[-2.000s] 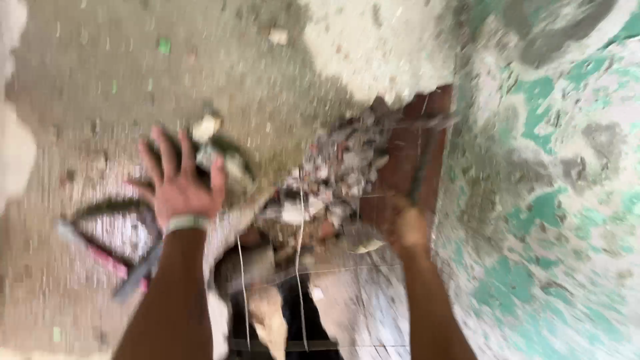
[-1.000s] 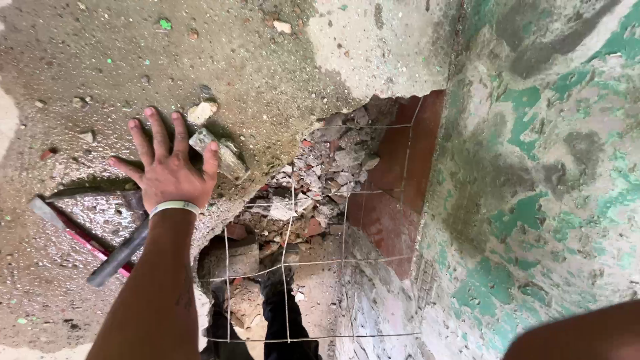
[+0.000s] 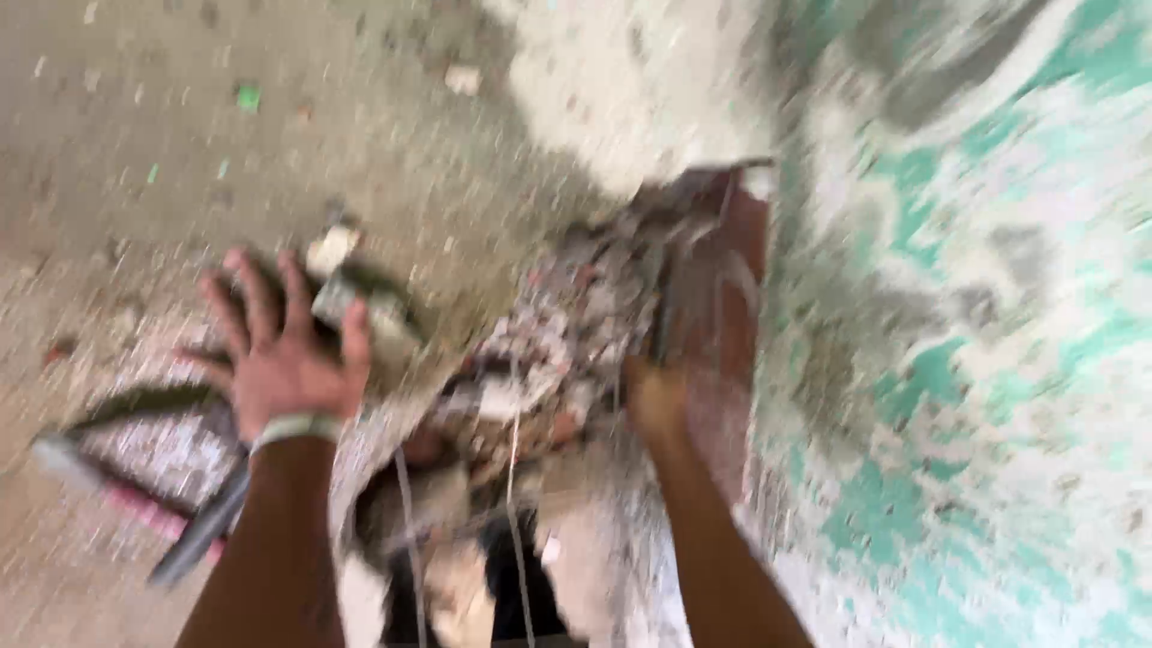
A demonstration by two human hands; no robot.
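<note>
My left hand (image 3: 292, 373), with a pale band at the wrist, is spread flat on the rough concrete floor (image 3: 378, 171). Just beyond its thumb lies a grey chunk of rubble (image 3: 364, 301). My right hand (image 3: 657, 396) is closed around a dark, blurred handle or bar over the broken opening, beside the red-brown panel (image 3: 715, 315). Motion blur hides what kind of tool it is and its far end. Broken rubble (image 3: 567, 315) fills the upper part of the opening, left of my right hand. Thin wires (image 3: 513, 486) cross the lower part.
Tools with a dark bar (image 3: 202, 517) and a pink-red handle (image 3: 148, 511) lie left of my left wrist. A wall with peeling green paint (image 3: 909, 504) rises on the right. Dark-clad legs or feet (image 3: 526, 576) show below the wires. Smaller fragments dot the floor.
My right hand, out of view one second ago with only part of the arm at the lower right, is back over the opening with the dark object. My left hand stays planted on the floor.
</note>
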